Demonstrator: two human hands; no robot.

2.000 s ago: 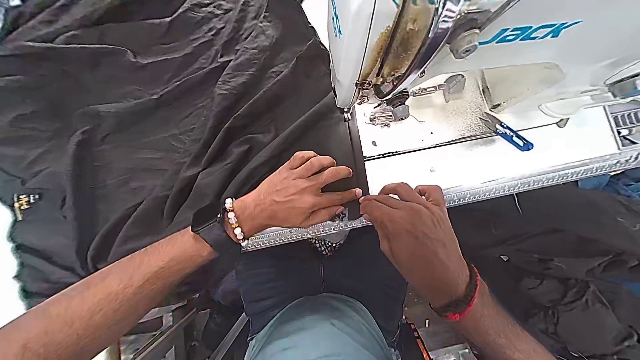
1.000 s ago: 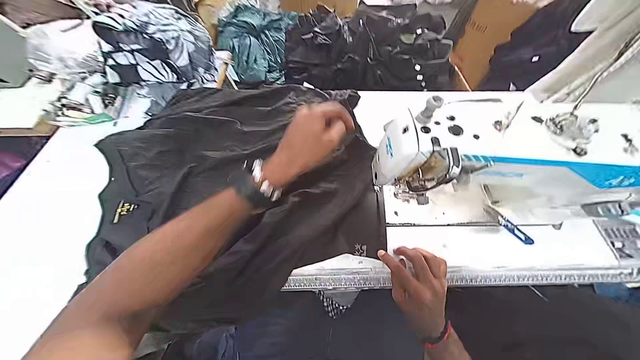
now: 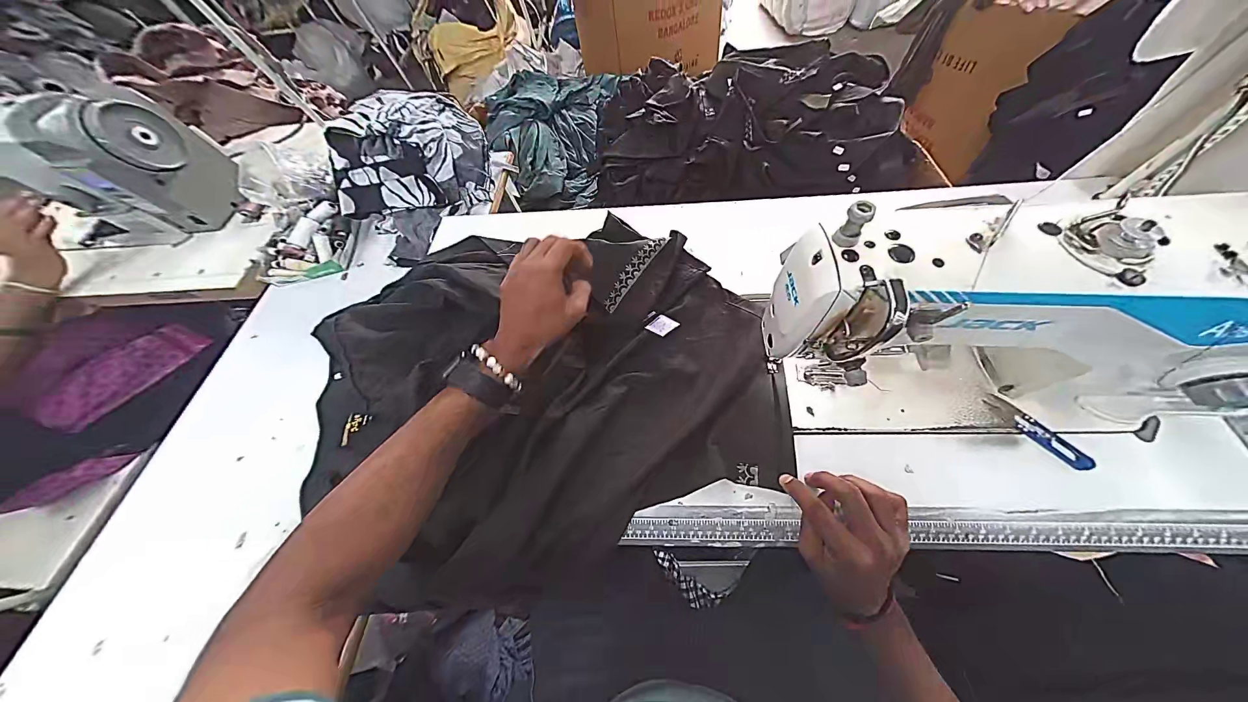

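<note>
A black garment [image 3: 585, 419] with embroidered trim and a small white label [image 3: 662, 324] lies spread on the white table. My left hand [image 3: 542, 297] is on its upper part near the trim, fingers bent; whether it pinches the cloth is unclear. At the garment's lower right corner, beside a small embroidered motif, my right hand [image 3: 851, 534] touches the edge with a fingertip; its grip cannot be told. The garment's right edge runs up to the needle area of a Jack sewing machine [image 3: 829, 292]. Blue thread snips [image 3: 1055, 442] lie on the machine bed.
A measuring tape strip [image 3: 702, 529] runs along the table's front edge. Behind the table are heaped dark garments [image 3: 751, 127] and cardboard boxes [image 3: 648, 34]. Thread spools [image 3: 310, 234] lie at the left. Another person's hand [image 3: 27, 234] is by a second sewing machine [image 3: 127, 161] at far left.
My left hand has moved from beside my right hand at the garment's lower right edge to its upper part. My right hand has stayed near the corner. The view has widened and lifted.
</note>
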